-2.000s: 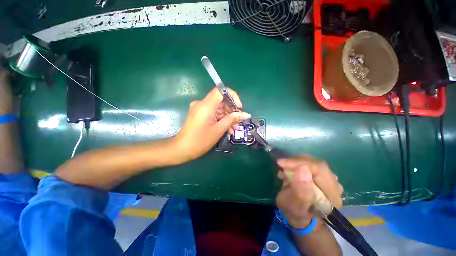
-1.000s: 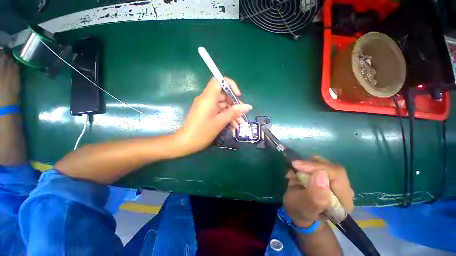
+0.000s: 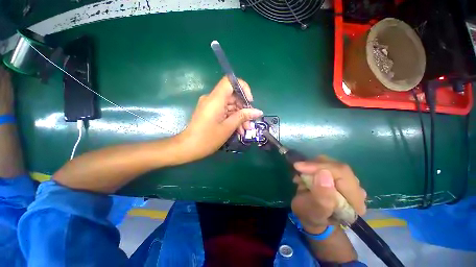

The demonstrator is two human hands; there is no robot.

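Note:
My left hand [image 3: 216,122] is shut on slim metal tweezers [image 3: 226,65]; their blunt end points up and away, their tips are hidden at the unit. The small square watch-like unit [image 3: 250,134], violet-white inside, sits on a flat dark fixture [image 3: 272,123] on the green mat. My left fingertips cover its upper left part. My right hand [image 3: 329,195] is shut on a soldering iron [image 3: 342,208] with a pale worn grip. The iron's tip reaches the right side of the unit; whether it touches is too small to tell.
A solder spool [image 3: 23,53] with a strand of wire and a black slab [image 3: 79,86] with a white cable lie left. A fan [image 3: 286,6] is beyond my hands. A red tray [image 3: 360,99] with a round tan cup [image 3: 412,57] is right. Another person's arm [image 3: 8,141] is far left.
The iron's tip has moved left from the fixture's right edge onto the unit's right side, close to where it was two seconds ago. The view has shifted slightly. Both hands keep their holds.

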